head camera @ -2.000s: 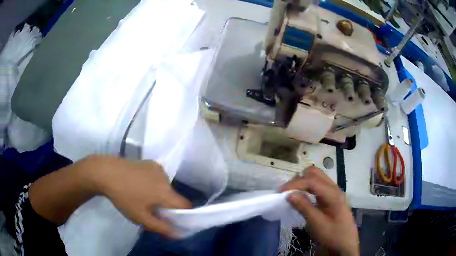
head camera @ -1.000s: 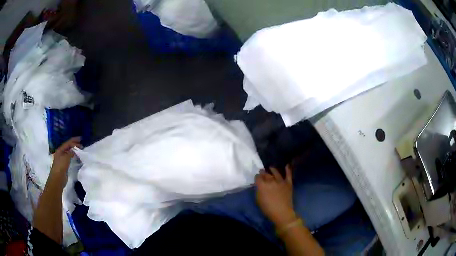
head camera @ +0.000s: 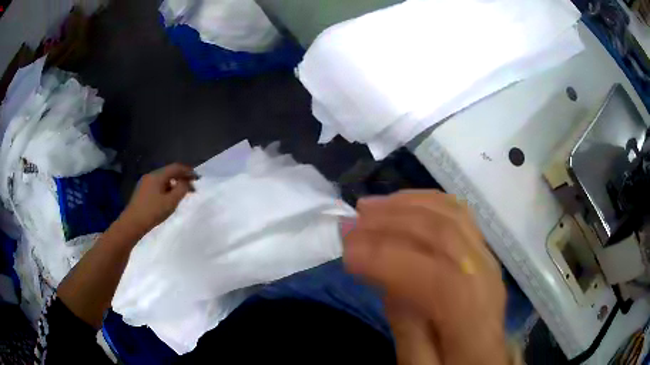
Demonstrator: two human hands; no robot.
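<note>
A loose pile of white fabric pieces (head camera: 242, 228) lies over the wearer's lap, wrinkled, with uneven upper edges. My left hand (head camera: 160, 194) is at the pile's upper left edge, fingers curled; whether it pinches cloth cannot be told. My right hand (head camera: 424, 260) is raised close to the camera, large and blurred, at the pile's right end. A thin white corner of cloth runs up to its fingertips, with creases leading to it. The fingertips themselves are blurred.
A stack of white cut panels (head camera: 427, 71) lies on the table's left part. The machine's metal cloth plate (head camera: 606, 160) is at the right edge. Blue crates heaped with white pieces stand at far left (head camera: 82, 203) and at the top (head camera: 214, 60).
My left hand has moved right and up along the pile's edge. My right hand has come up towards the camera. Earlier the view faced the machine; it now faces the lap and floor.
</note>
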